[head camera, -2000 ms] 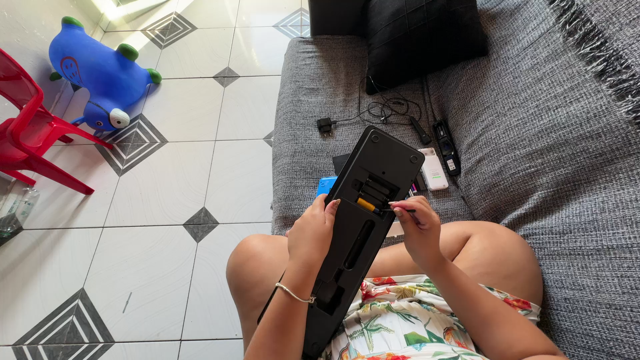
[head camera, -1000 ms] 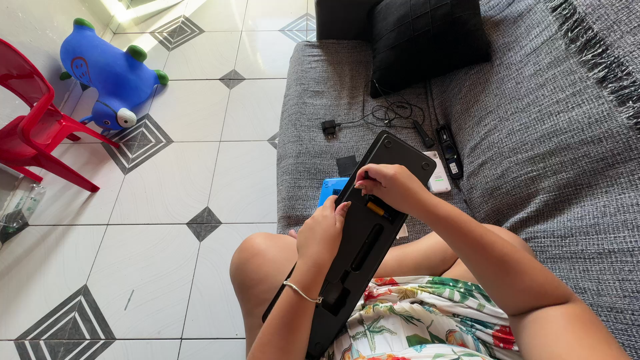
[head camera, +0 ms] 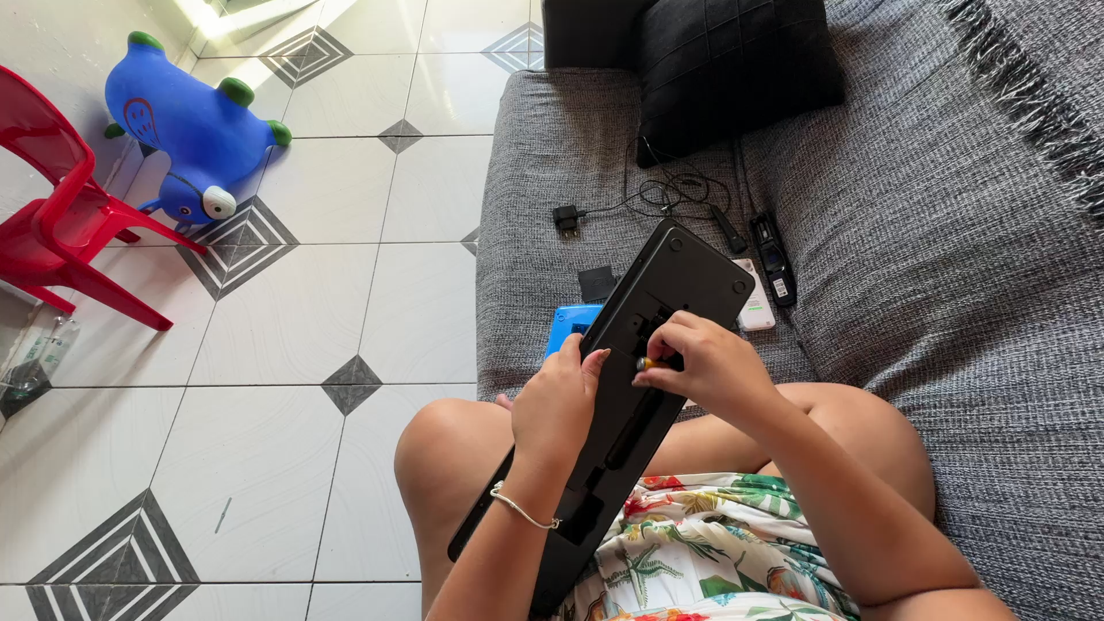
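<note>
A long black plastic device, seen from its underside with round feet and recesses (head camera: 625,414), lies tilted across the lap. My left hand (head camera: 556,397) grips its left edge, thumb on the underside. Between the thumb and fingers of my right hand (head camera: 711,362) is a small yellow battery (head camera: 649,364) with a silvery end, held at the recess near the device's upper end. The fingers partly cover that recess, so whether the battery touches it cannot be told.
On the grey woven sofa cover (head camera: 914,285) lie a charger with cable (head camera: 566,217), a small black square piece (head camera: 596,283), a blue object (head camera: 571,323), a white object (head camera: 755,302) and a black handheld device (head camera: 772,259). A black cushion (head camera: 733,69), red chair (head camera: 65,224) and blue toy animal (head camera: 194,129) are farther off.
The yellow battery lay in the recess in the earlier frames and is now between my right fingers. My left hand keeps its hold on the device.
</note>
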